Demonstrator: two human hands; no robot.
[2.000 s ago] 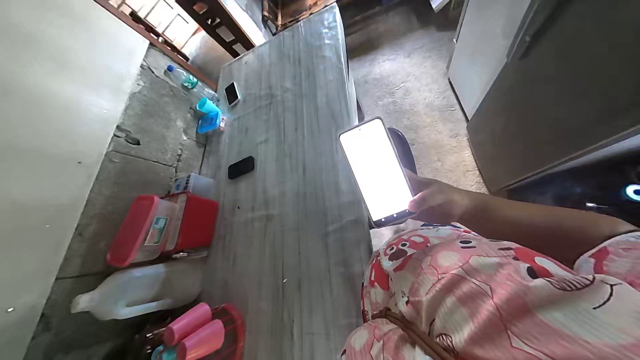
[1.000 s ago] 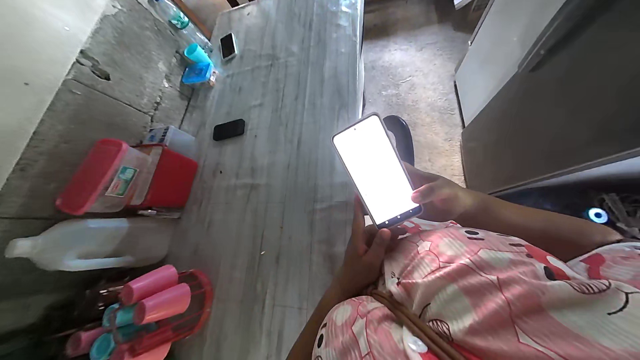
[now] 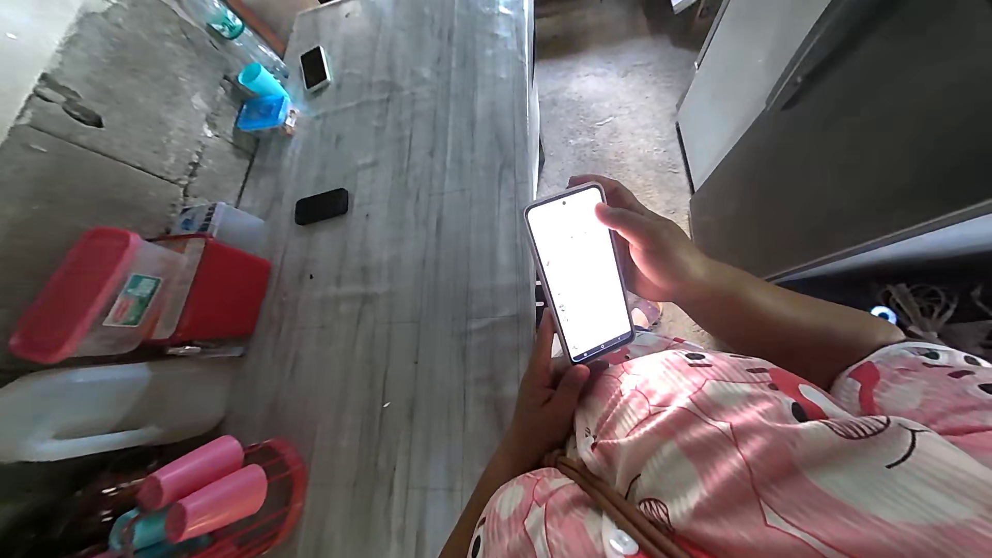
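A smartphone (image 3: 583, 271) with a bright, washed-out screen is held over my lap, beside the table's edge. My left hand (image 3: 549, 384) grips its lower end, the thumb at the bottom corner. Around the upper right side is my right hand (image 3: 651, 244), its fingers behind the phone and its thumb at the screen's upper right edge. On the grey wood-patterned table (image 3: 403, 310) a dark phone (image 3: 322, 207) lies to the left, and a second phone with a light case (image 3: 315, 69) lies farther back.
Along the table's left side are a clear plastic bottle (image 3: 248, 46), a turquoise cup (image 3: 262, 80), a blue container (image 3: 263, 113), a red-lidded container (image 3: 74, 294), a white jug (image 3: 116, 407) and a red basket (image 3: 298, 488) with pink cups (image 3: 217, 504). A grey cabinet (image 3: 852, 132) stands at right.
My left hand, out of view two seconds ago, has come to the phone's lower end. My right hand has moved from the phone's lower right corner up to its upper right side.
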